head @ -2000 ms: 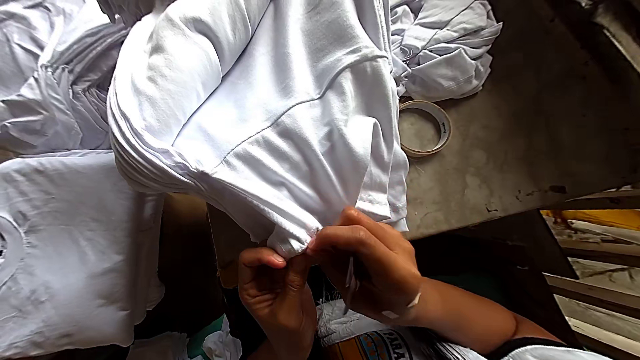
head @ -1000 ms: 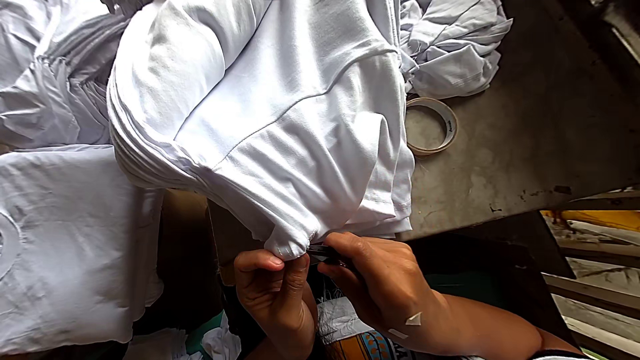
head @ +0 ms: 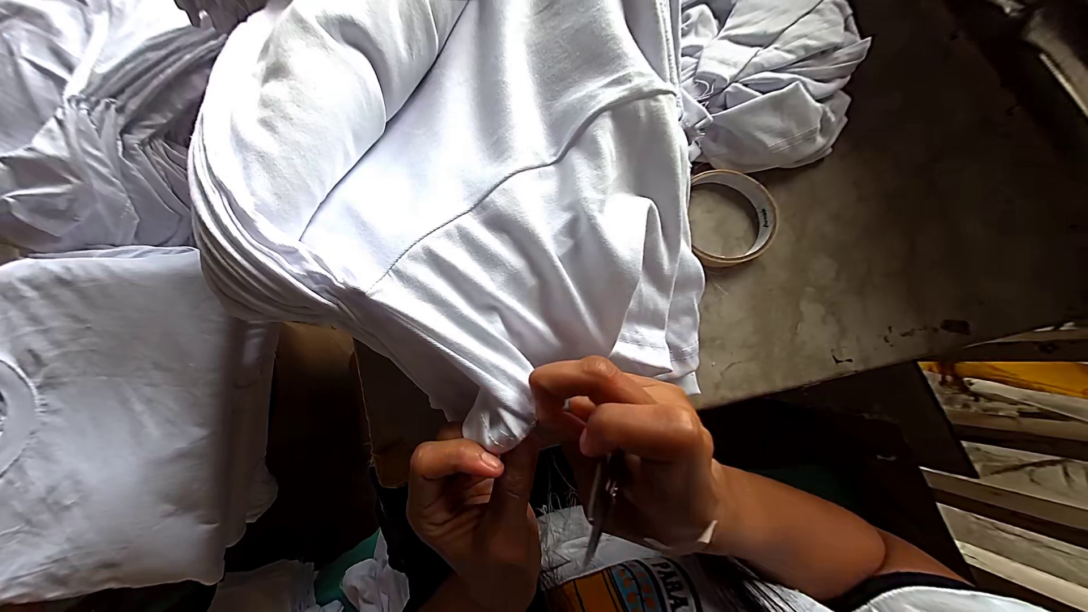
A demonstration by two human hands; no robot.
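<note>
White knit garments (head: 510,221) with visible seams lie layered over the table edge. My left hand (head: 476,501) pinches the lower hem corner of the top garment between thumb and fingers. My right hand (head: 637,442) is beside it, its index finger and thumb near the same corner, while a small dark metal cutting tool (head: 603,497) hangs from its palm, pointing down. Whether the right fingertips also grip the cloth cannot be told. A small white strip is stuck near the right wrist.
A roll of tape (head: 769,221) lies on the grey table (head: 892,280), near a bunched white cloth (head: 782,93). Folded white shirts (head: 119,408) are stacked at left, below more white fabric (head: 76,144). Slatted wood (head: 1003,493) shows at lower right.
One second ago the dark tool was at the cloth corner in my right hand; now it points down, away from the cloth. My left hand keeps its pinch on the corner.
</note>
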